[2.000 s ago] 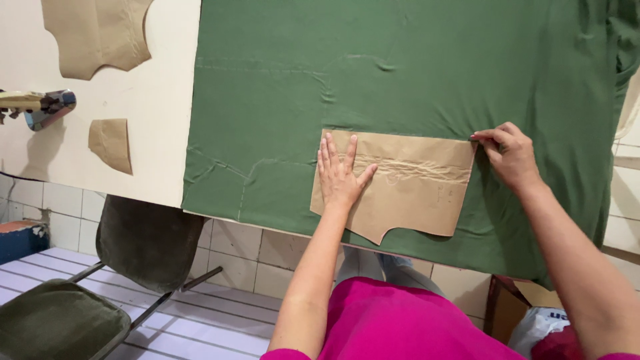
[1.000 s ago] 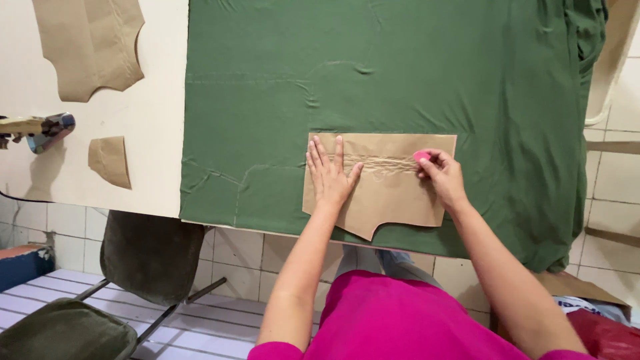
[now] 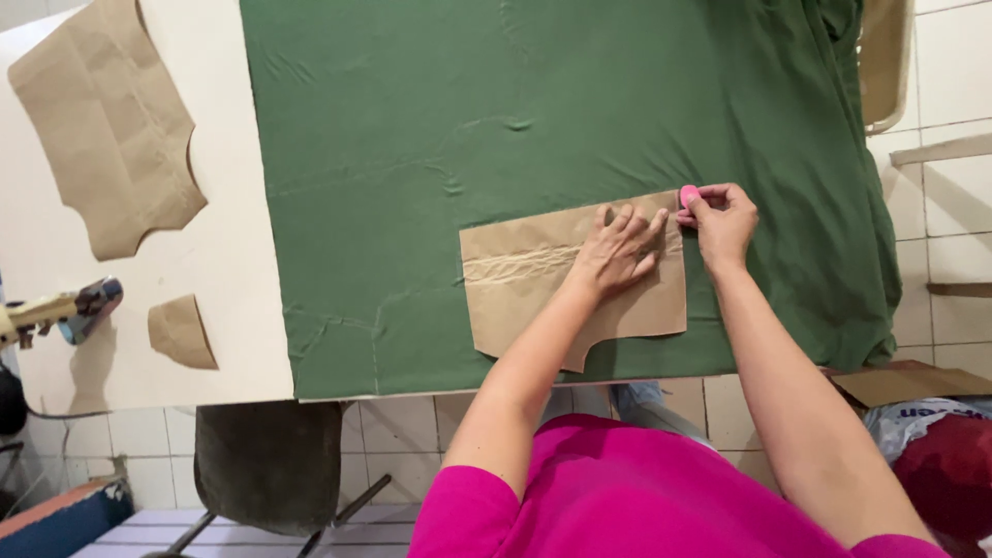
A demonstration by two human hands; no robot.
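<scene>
A brown paper pattern piece (image 3: 527,310) lies on green fabric (image 3: 387,101) near the table's front edge, creased across its middle. My left hand (image 3: 622,246) presses on the paper's right part with its fingers spread. Between the thumb and fingers of my right hand (image 3: 721,221) is a small pink disc, perhaps tailor's chalk (image 3: 689,197), at the paper's upper right corner. Two more brown paper pieces, one large (image 3: 112,132) and one small (image 3: 182,332), lie on the white tabletop to the left.
A device on a beige arm (image 3: 46,310) reaches over the table's left end. A dark chair (image 3: 267,465) stands below the front edge. At the lower right are a cardboard box (image 3: 914,384) and a plastic bag (image 3: 922,418). The fabric hangs in folds on the right.
My left hand has shifted from the paper's left part to its right part. My right hand, with the pink disc, has gone from over the creases to the upper right corner. The view has tilted.
</scene>
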